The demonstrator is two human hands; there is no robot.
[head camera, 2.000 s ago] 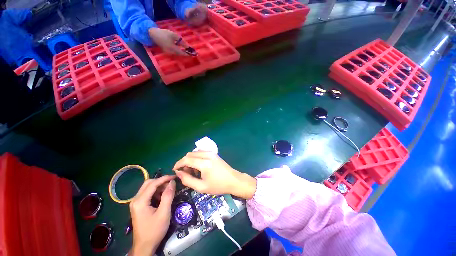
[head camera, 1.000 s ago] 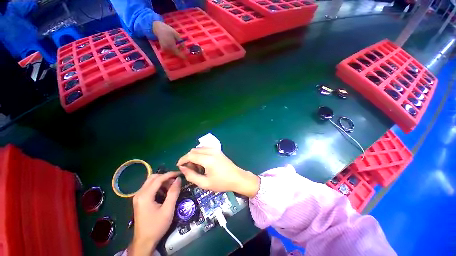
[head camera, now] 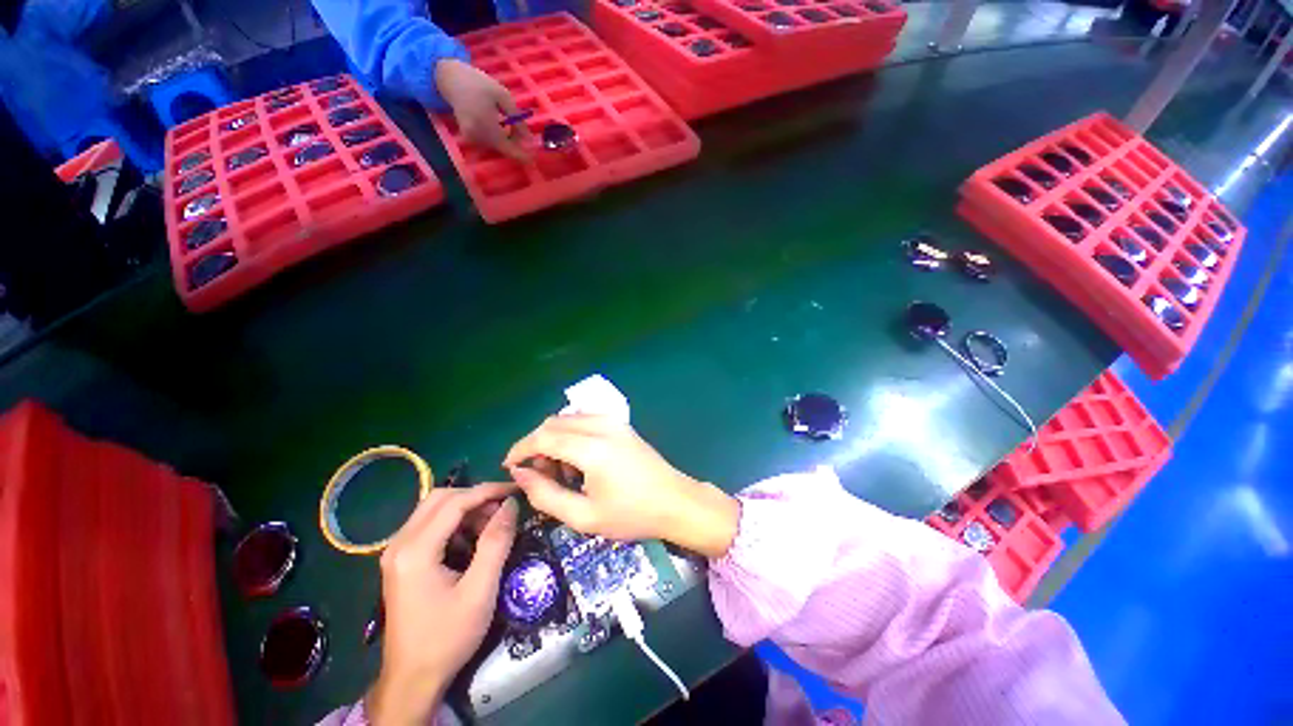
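My left hand point(head camera: 440, 574) is curled above the left part of the fixture, with a dark patch between thumb and fingers. My right hand point(head camera: 603, 482) is above the fixture's back edge, its bent fingertips meeting those of my left hand. What the fingertips hold, if anything, is hidden. Below them is the pale fixture base point(head camera: 506, 681). Its round black socket point(head camera: 530, 593) glows violet-white. Beside it on the right, a small blue circuit board point(head camera: 607, 565) has a white USB cable point(head camera: 655, 655) plugged into its near edge.
A tape roll point(head camera: 335, 508), two dark round units point(head camera: 265, 557) and stacked red trays point(head camera: 121, 582) lie left. White wipe point(head camera: 597, 399) is behind the fixture. Right are a lone disc point(head camera: 815, 416), corded disc point(head camera: 927, 321), ring point(head camera: 984, 353) and trays point(head camera: 1071, 333). Across, a blue-sleeved person's hand point(head camera: 479, 109) is over a tray.
The view has shifted slightly, so the bench things sit a little further right and up. My hands keep nearly the same pose. The other person's hand has moved off a disc now lying in the tray.
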